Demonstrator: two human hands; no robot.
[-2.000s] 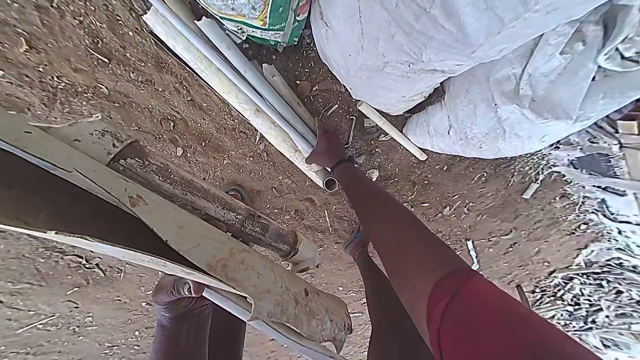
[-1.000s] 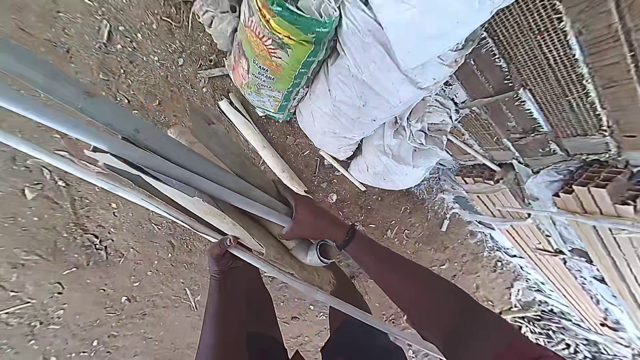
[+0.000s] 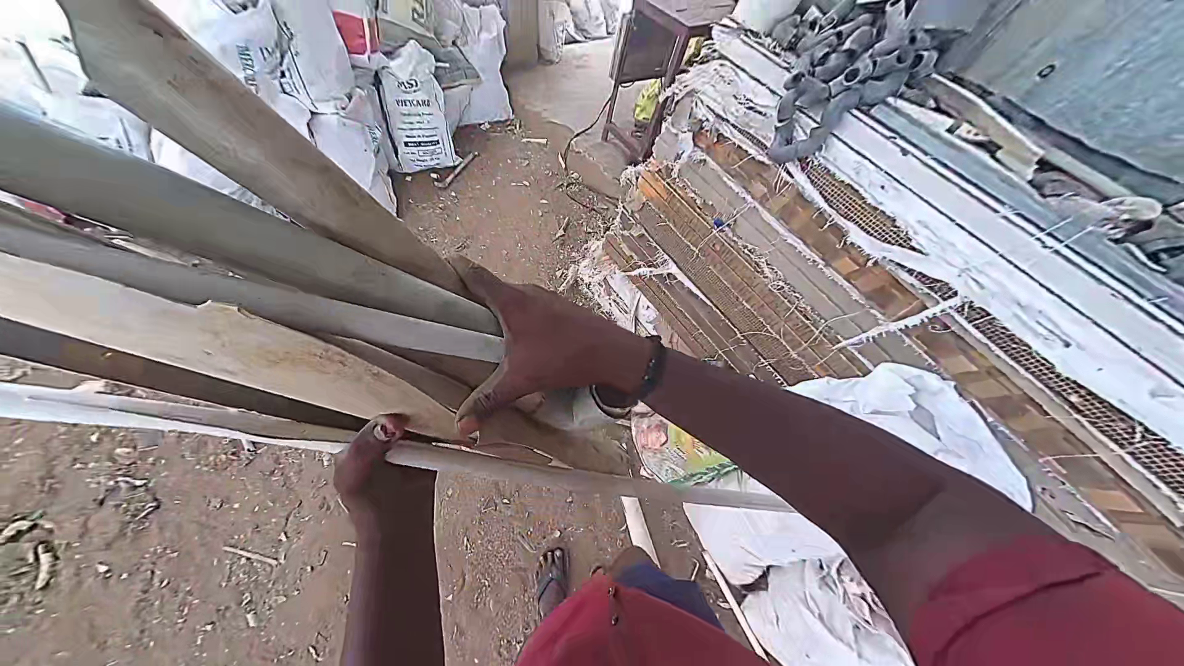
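Note:
A bundle of long plastic pipes and split pipe strips (image 3: 213,342) fans out to the left edge. My right hand (image 3: 546,347), with a dark band at the wrist, spreads over the pipes' near ends and grips them from above. Lower and to the left, my left hand (image 3: 375,458) is closed around the lower strips, its thumb on top; its other fingers are hidden. A thin pale strip (image 3: 592,481) runs on past both hands to the right. A round pipe end (image 3: 601,405) shows beneath my right wrist.
White filled sacks (image 3: 416,111) stand at the upper left. A dark table (image 3: 647,65) is at the top. Stacked long brown and white profiles (image 3: 832,268) lie at the right, with grey pipe fittings (image 3: 846,69) on them. White sacking (image 3: 814,573) lies below.
Two seconds ago white pipes lay on the soil under my right hand; now that hand grips the bundle together with my left. The view has turned widely toward the sacks and stacked profiles.

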